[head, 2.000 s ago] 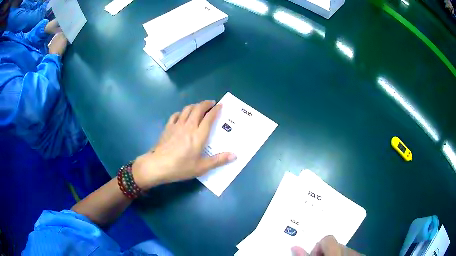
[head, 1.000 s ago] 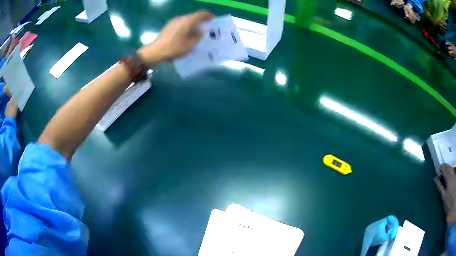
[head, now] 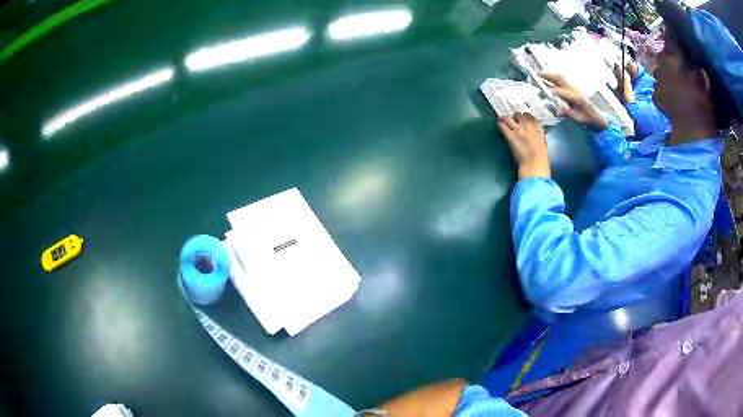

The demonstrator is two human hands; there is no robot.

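A light blue label roll stands on the green table. Its ribbon, printed with several small barcode labels, runs down to the bottom edge. A slightly uneven stack of white cards lies beside the roll, with a short dark print line on the top card. A white corner, perhaps of a card, shows at the bottom left. My right forearm and metal bangle show at the bottom edge, but my right hand is cut off below the picture. My left hand is out of the picture.
A yellow digital device lies at the left. A co-worker in a blue smock and cap handles a white piece beside white piles at the upper right. Purple cloth fills the lower right corner.
The view has swung far to the right. The roll and stack now appear near the centre and the yellow device at the left. My left hand, earlier moving a white card, has left the picture.
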